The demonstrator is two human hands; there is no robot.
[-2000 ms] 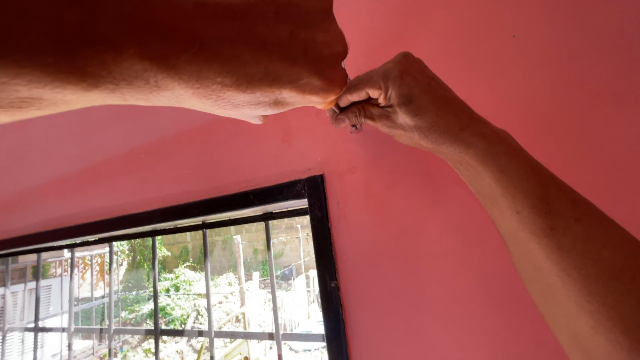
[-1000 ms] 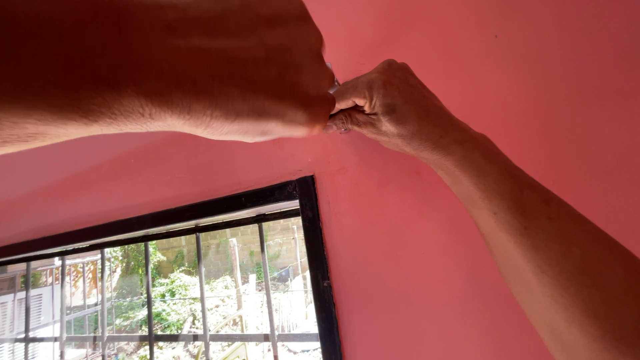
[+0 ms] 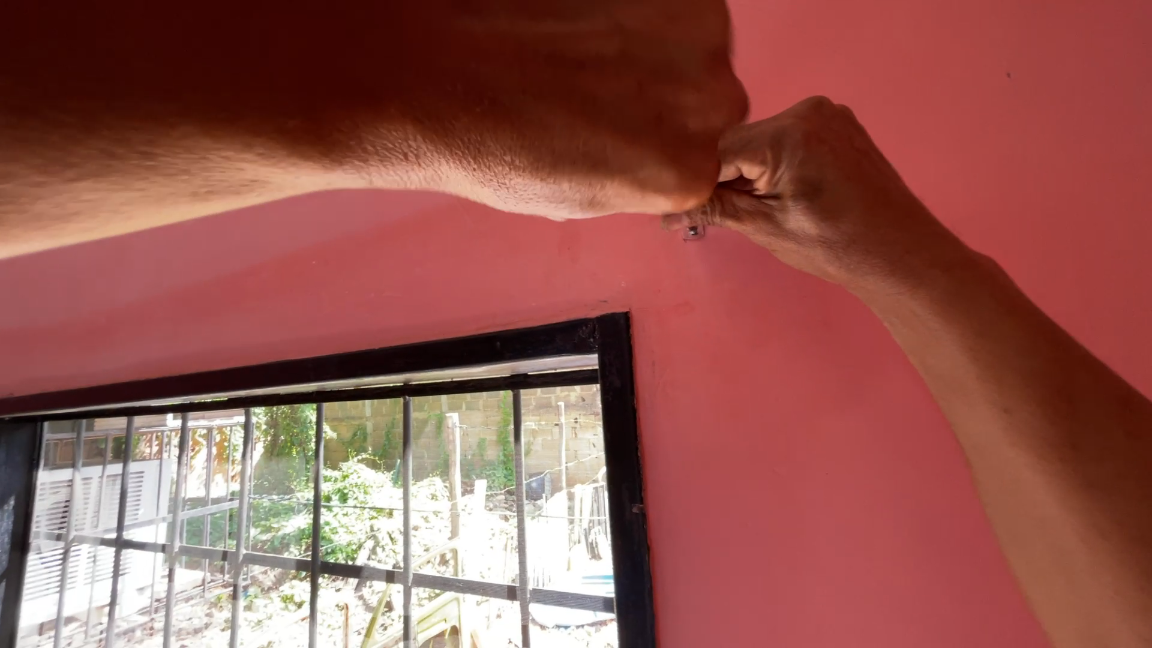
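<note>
My left hand [image 3: 630,117] reaches in from the upper left, its back toward me, and hides its own fingers and whatever may be in them. My right hand [image 3: 792,184] comes from the right and meets it, thumb and fingers pinched together. Between the two hands the contact point is covered, so any held thing cannot be made out. Just under my right thumb a small metal fitting [image 3: 693,232] shows against the pink wall [image 3: 810,432], above and right of the window's upper corner.
Below the hands is a window with a black frame [image 3: 615,486] and dark metal bars [image 3: 407,504]. Through it show plants, a block wall [image 3: 369,432] and a white louvred panel [image 3: 90,513]. A small dark spot marks the wall at the upper right.
The small metal fitting now shows below my right thumb. Both hands stay together above the window corner.
</note>
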